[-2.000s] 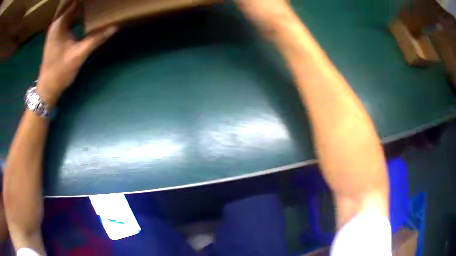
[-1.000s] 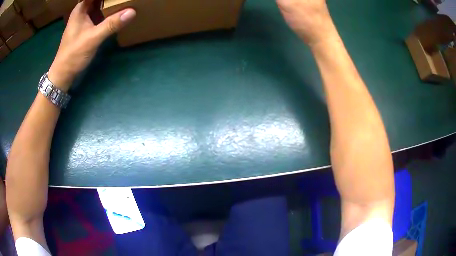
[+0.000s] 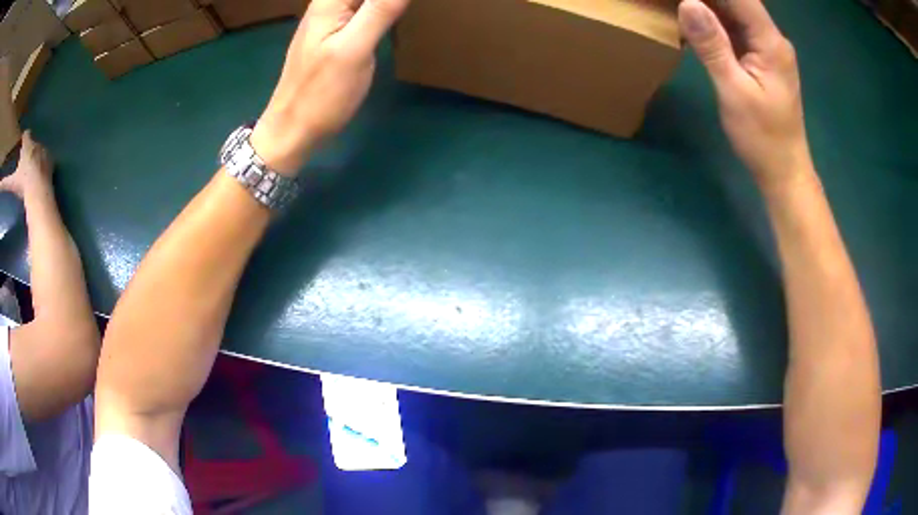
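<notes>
A brown cardboard mailer box (image 3: 533,65) stands on the green table at the top of the view, its upper part cut off by the frame edge. My left hand (image 3: 337,65), with a silver wristwatch above its wrist, is at the box's left end; its fingertips are partly cut off by the top edge. My right hand (image 3: 750,86) holds the box's right end, thumb at the near upper corner and fingers behind.
Closed brown boxes (image 3: 166,35) are stacked at the far left. Another person's arm (image 3: 60,272) reaches onto the glossy green table (image 3: 483,231) at left. A white phone-like rectangle (image 3: 364,422) and a red stool (image 3: 242,453) show below the table edge.
The view has turned left, so the box and hands appear further right. My right hand has come onto the box's right end. The other person's arm and more stacked boxes now show at left.
</notes>
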